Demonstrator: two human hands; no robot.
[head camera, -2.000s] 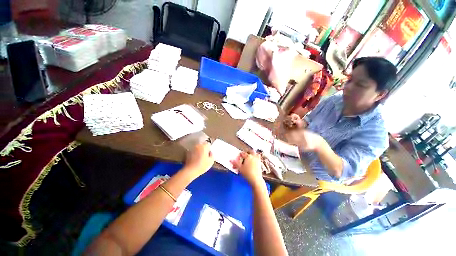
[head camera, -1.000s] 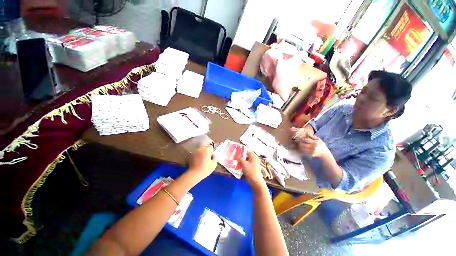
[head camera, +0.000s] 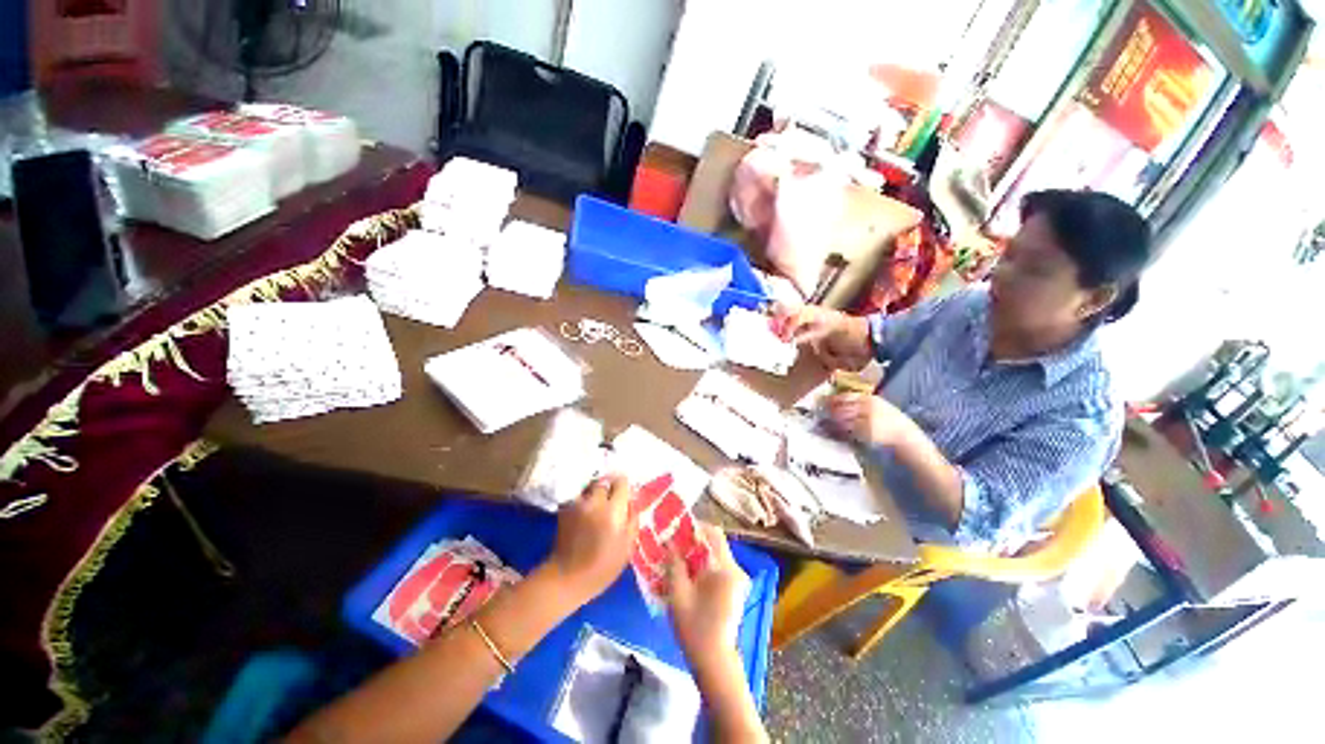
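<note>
My left hand (head camera: 593, 531) and my right hand (head camera: 701, 584) hold a red-and-white printed card (head camera: 666, 531) between them, above the right part of the blue tray (head camera: 545, 538). My left fingers are at its left edge, my right fingers at its lower right. Packed cards (head camera: 440, 589), red with a black mark, lie at the tray's left. Clear packing bags (head camera: 625, 690) with a dark diagonal mark lie at its right, partly cut off by the bottom edge. White cards (head camera: 647, 462) and a small white pile (head camera: 564, 454) lie at the table's edge behind my hands.
The brown table (head camera: 363, 448) bears white stacks (head camera: 313, 356), a glossy pile (head camera: 506, 378), rubber bands (head camera: 600, 336), a second blue bin (head camera: 647, 250) and beige-pink cloth (head camera: 744, 494). Another person (head camera: 1003, 378) sits at right, hands over the table. A phone (head camera: 70, 236) stands at far left.
The held card has moved from the table's edge down over the tray, with both hands. A small white pile now shows beside my left hand. The other person's hand has reached towards the far white pile.
</note>
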